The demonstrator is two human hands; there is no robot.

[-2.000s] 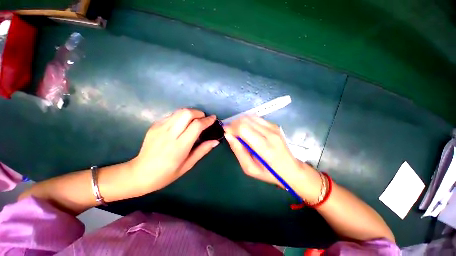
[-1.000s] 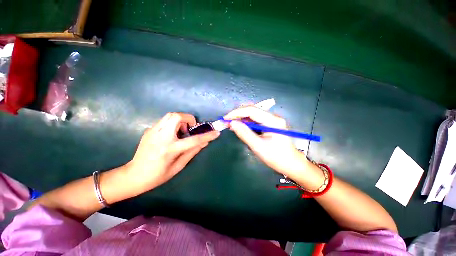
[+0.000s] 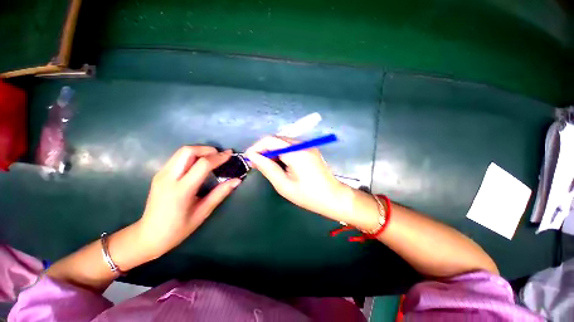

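Observation:
A dark, glossy watch case [image 3: 231,167] with rounded corners is held by my left hand [image 3: 182,192] between thumb and fingers, above the dark green bench. A white strap [image 3: 302,126] extends beyond my right hand, partly hidden by it. My right hand [image 3: 305,179] grips a bright blue stick [image 3: 308,143] like a pen. The stick's hand-side end is at the right edge of the watch case; its other end points up and right. Whether the tip touches the case is hard to tell.
A clear bottle with pinkish contents [image 3: 53,141] lies at left, beside a red bin [image 3: 11,126] cut off by the edge. A wood-edged board [image 3: 68,31] is upper left. A white square card [image 3: 499,201] and stacked papers [image 3: 557,176] are at right. A pink sleeve [image 3: 19,273] shows lower left.
The view has shifted, so the hands sit further left in it. The blue stick has swung from pointing down-right to pointing up-right. The watch face shows more openly between the fingers.

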